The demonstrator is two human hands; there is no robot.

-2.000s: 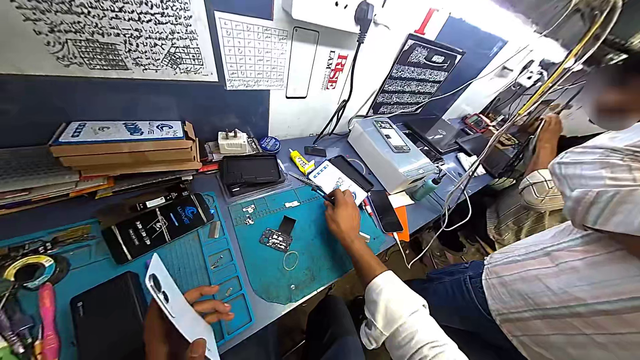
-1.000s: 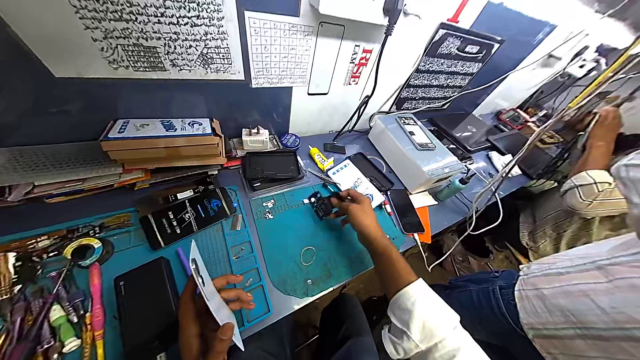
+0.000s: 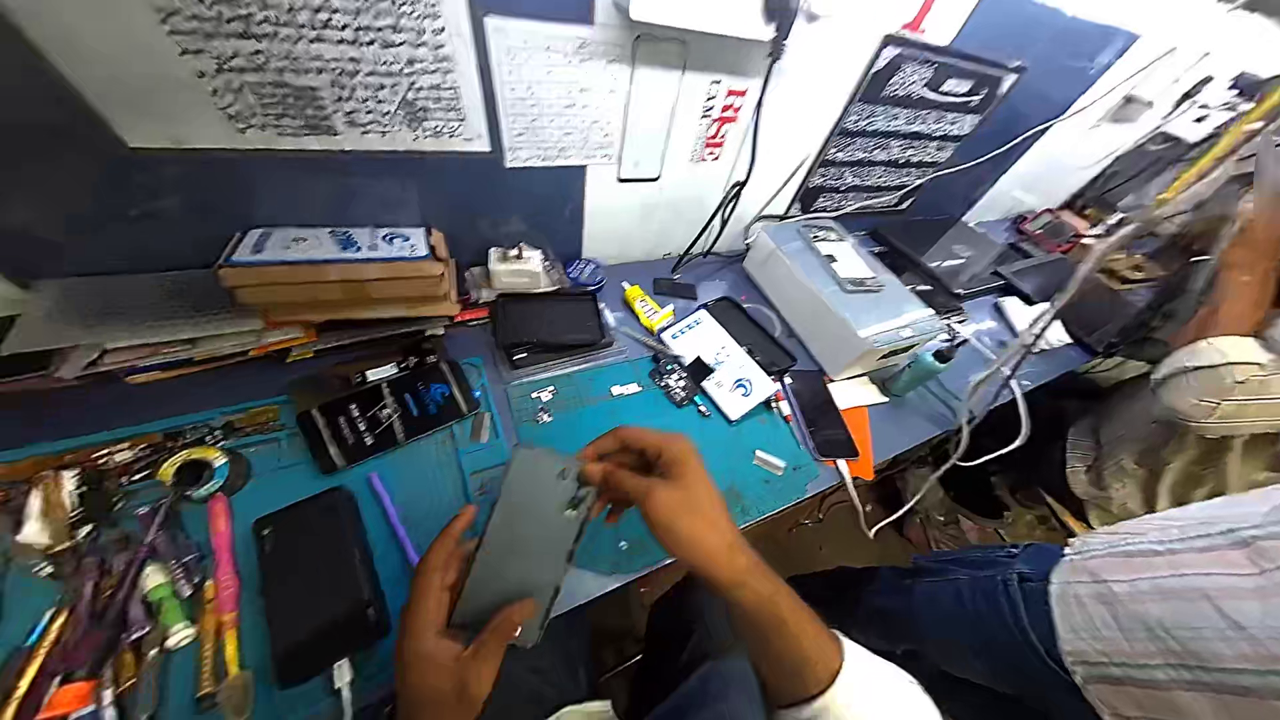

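Observation:
My left hand (image 3: 450, 620) holds a flat grey phone panel (image 3: 525, 535) by its lower part, thumb on its face and fingers along the left edge. Fingers of my right hand (image 3: 640, 475) are bent at the panel's upper right corner; whether they pinch something small there cannot be told. Beyond them a small phone circuit board (image 3: 675, 382) lies at the edge of a white box (image 3: 722, 365) bearing writing. Small metal parts (image 3: 543, 403) rest on the teal work mat (image 3: 735, 455). A purple stick (image 3: 395, 518) lies left of the panel.
A black phone (image 3: 320, 585), a pink-handled screwdriver (image 3: 222, 560) and many tools are at left. Behind stand stacked boxes (image 3: 340, 280) and a yellow glue tube (image 3: 648, 307). A grey machine (image 3: 845, 300), a cabled phone (image 3: 822, 415) and a seated person (image 3: 1170, 600) are at right.
My right hand has moved from beside the white box to the panel; the circuit board it was touching now lies by the box. The panel's grey face has turned into view.

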